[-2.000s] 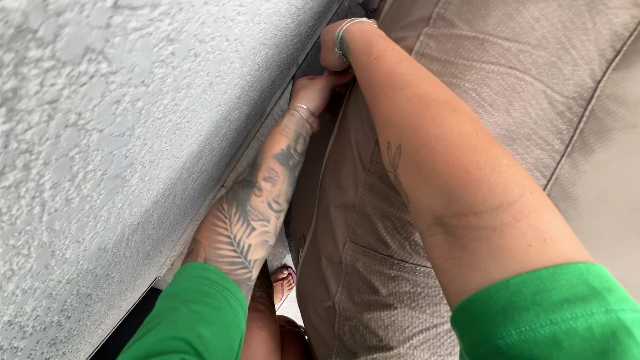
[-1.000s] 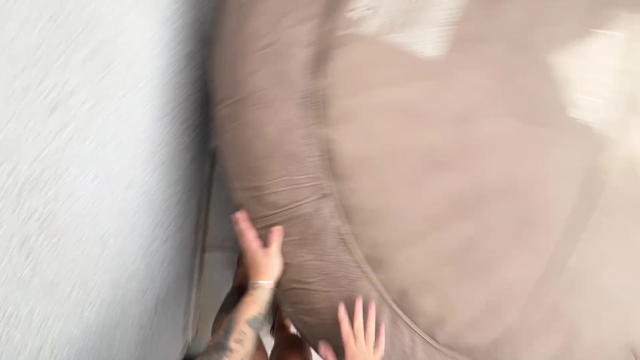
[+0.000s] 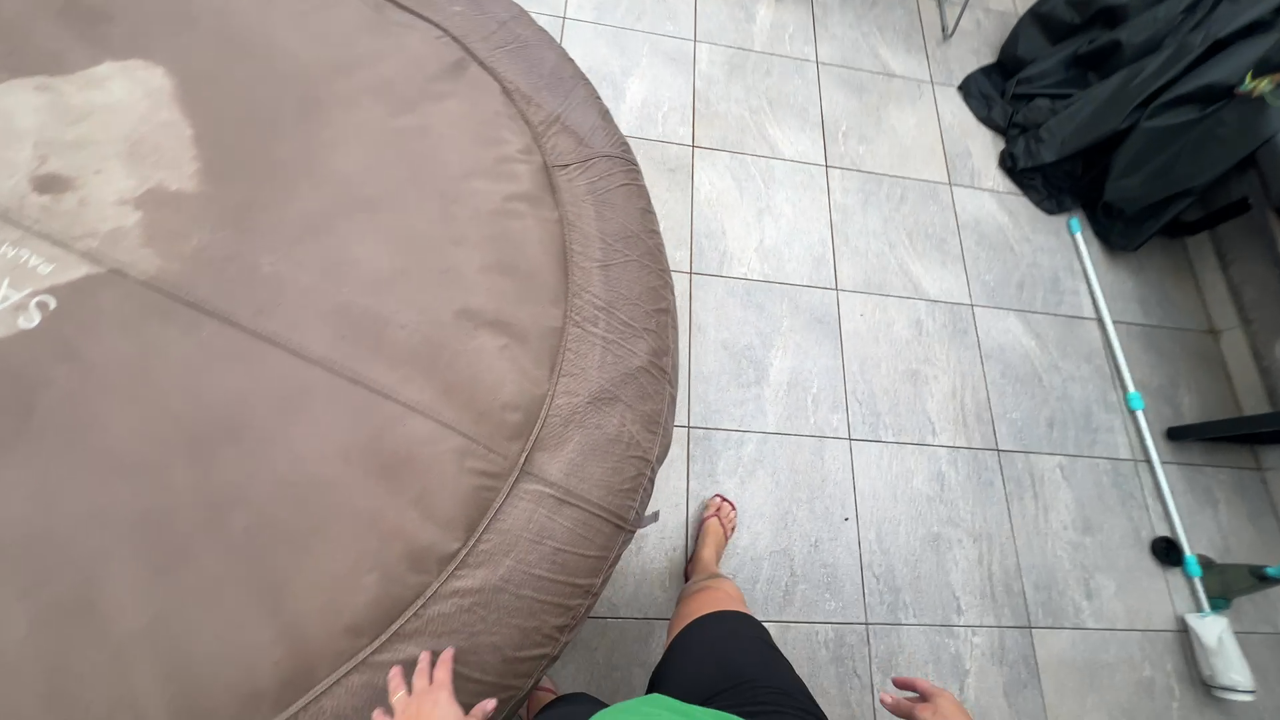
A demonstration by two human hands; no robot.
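Note:
A large round brown padded cover, like that of an inflatable hot tub, fills the left of the head view, its rim curving down toward me. A pale worn patch and some lettering mark its top. At the bottom edge my left hand is over the rim, fingers spread, holding nothing; whether it touches the cover is unclear. My right hand hangs above the floor tiles at the lower right, empty, fingers loosely apart and partly cut off by the frame. A small strap tab sticks out from the rim.
Grey floor tiles run along the cover's right side, where my sandalled foot stands. A pole-handled cleaning tool lies at the right. Beyond it are a heap of black sheeting and a dark leg-like bar.
My hands have left the gap between the grey textured wall and the cover, where they were close together. They are now apart. The view has swung widely, bringing in the tiled floor.

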